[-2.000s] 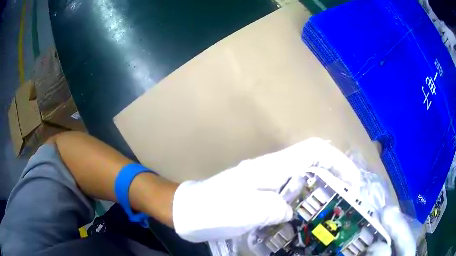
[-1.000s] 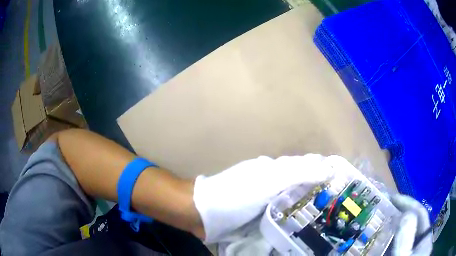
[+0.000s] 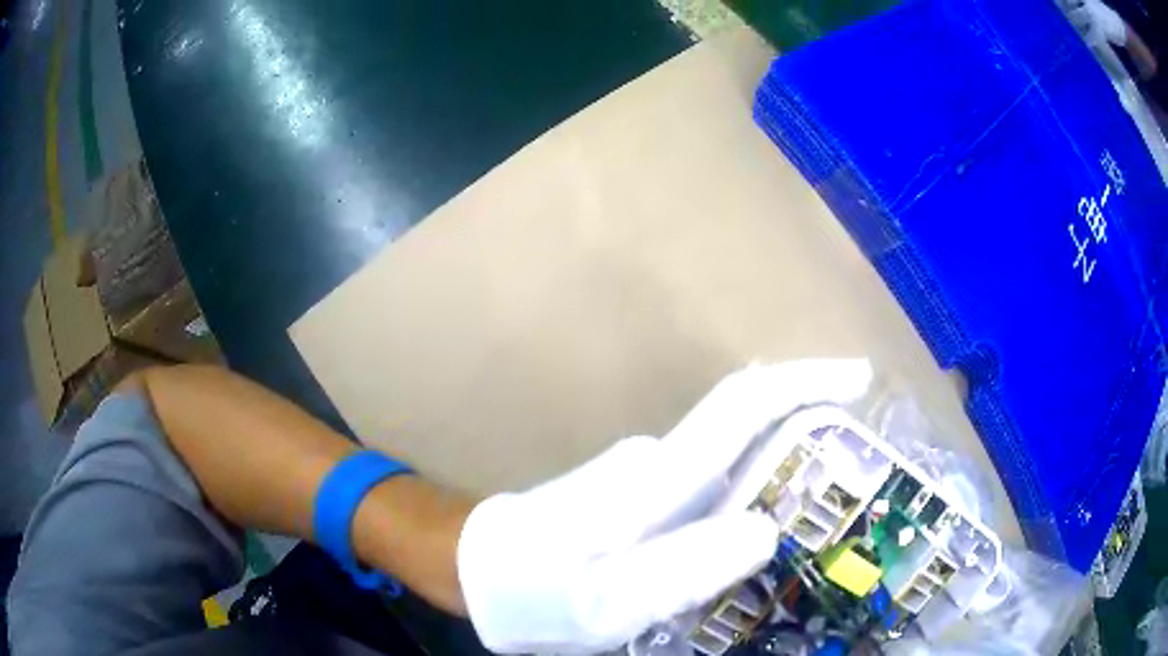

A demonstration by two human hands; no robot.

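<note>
My left hand [image 3: 628, 525], in a white glove with a blue band on the bare wrist, holds the open white socket housing [image 3: 989, 583] at the bottom right. Its fingers lie along the upper left side and one part of the hand reaches over the inside edge. The housing is tilted and its lower part is cut off by the frame. Inside show a green circuit board [image 3: 906, 525] with a yellow block [image 3: 849, 568], brass contact strips, dark wires and blue parts. A clear plastic bag [image 3: 1044, 602] lies around the housing's right side. I cannot make out my right hand.
A tan cardboard sheet [image 3: 538, 269] lies on the dark green bench [image 3: 384, 90]. A blue corrugated plastic stack [image 3: 973, 218] stands on the right. An open carton [image 3: 77, 314] is on the floor at left. Part of another person's hand [image 3: 1134, 45] shows at the top right.
The housing has turned and tilted in my left hand, and the hand now reaches further over its edge. My right hand, seen earlier at the housing's right side, no longer shows.
</note>
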